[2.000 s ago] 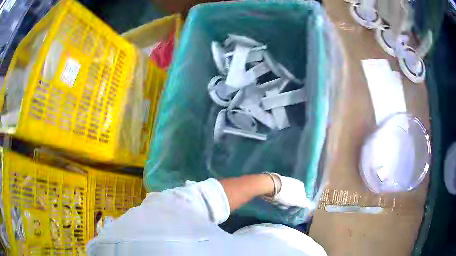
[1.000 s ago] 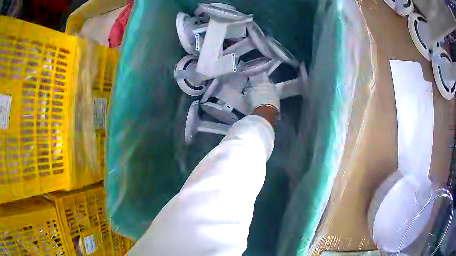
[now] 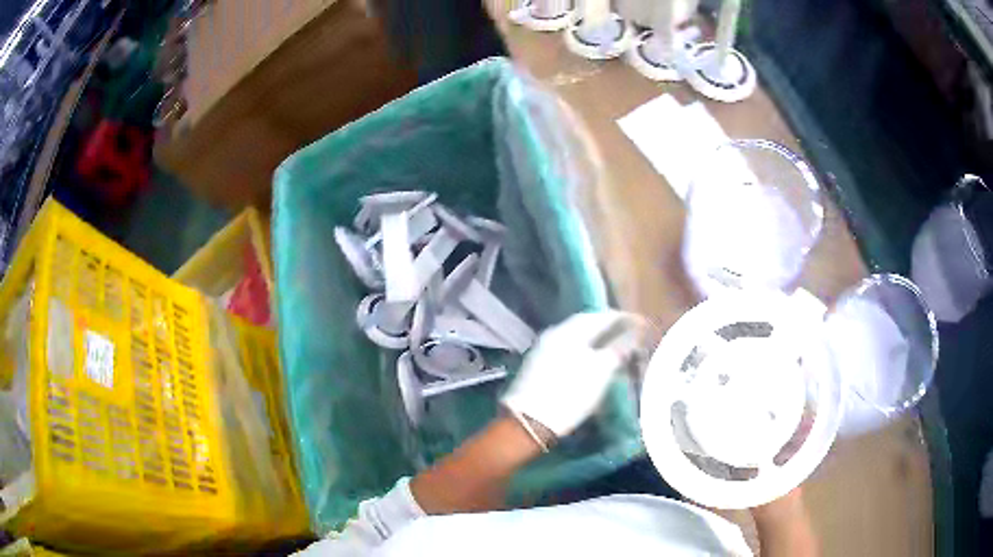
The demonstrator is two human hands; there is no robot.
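A white slotted disc [image 3: 730, 397] is held up over the bench, its ringed face toward me. My right hand [image 3: 786, 520] is behind and below it, mostly hidden, with the bare wrist showing. My left hand [image 3: 572, 375], in a white glove, is over the teal bin's right edge, its blurred fingertips close to the disc's left rim. I cannot tell whether they hold anything. White disc-and-stem parts [image 3: 403, 256] lie in a loose pile in the lined teal bin [image 3: 316, 359].
Clear tanks with milky lower parts stand on the cardboard-covered bench [image 3: 751, 234] and at its right edge [image 3: 877, 359]. Another is on the dark conveyor [image 3: 953, 261]. Standing disc-and-stem parts [image 3: 719, 71] and a white strip [image 3: 670, 136] are beyond. Yellow crates [image 3: 142, 392] are left, a cardboard box [image 3: 261, 98] behind.
My left hand has come up out of the pile to the bin's right side. My right hand and the held disc have come into view. The view has shifted, showing more bench and conveyor.
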